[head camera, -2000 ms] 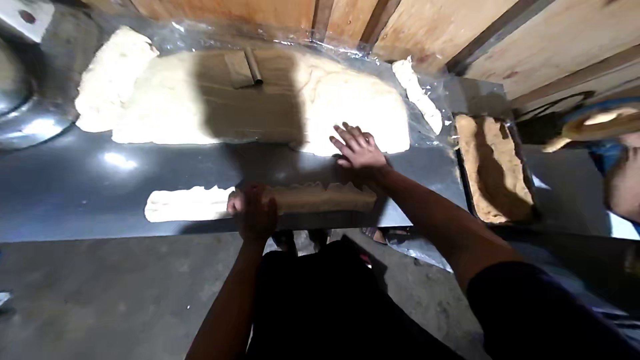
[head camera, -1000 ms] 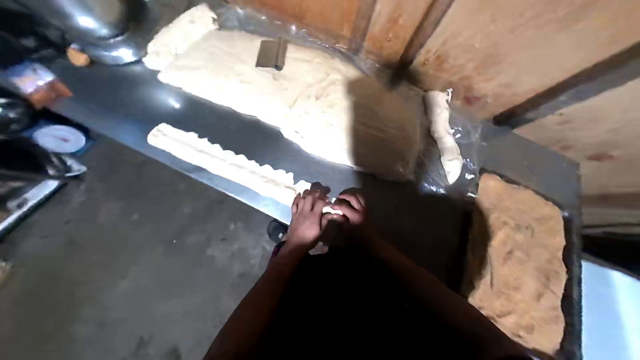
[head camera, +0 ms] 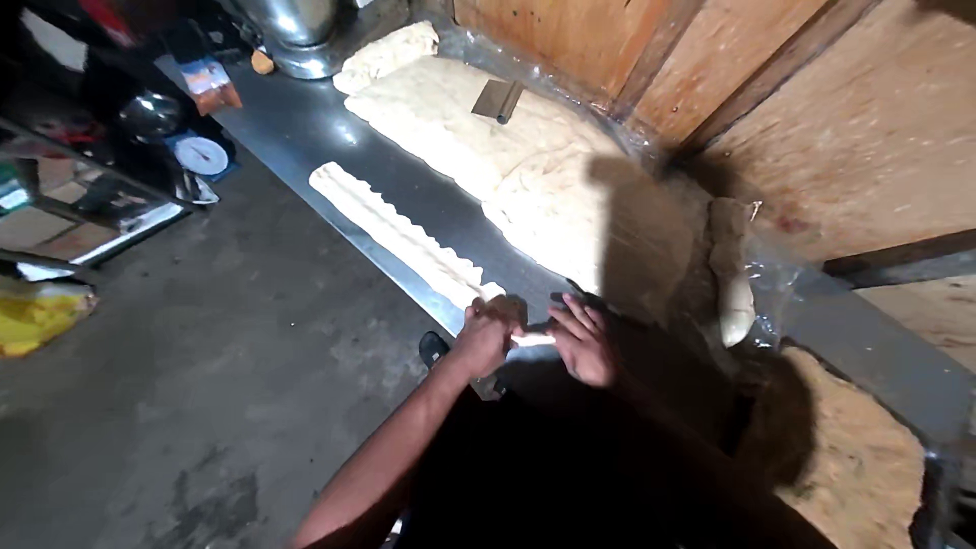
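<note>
A long strip of dough with a scalloped edge lies along the front edge of the metal worktop. My left hand is closed around the strip's near end. A short piece of dough shows between my two hands. My right hand touches that piece with its fingertips, fingers apart; whether it grips the dough cannot be told. Beyond the strip spreads a large slab of dough, with a metal dough scraper lying on it. My right arm is in deep shadow.
A dough roll lies on plastic film by the wooden wall. At the right is a tray filled with a brown crumbly mass. A metal mixing bowl, a bag and a dial scale are at the upper left.
Two seconds ago my hands were apart, the right one on the big slab; now both are together at the strip's near end. The view has turned.
</note>
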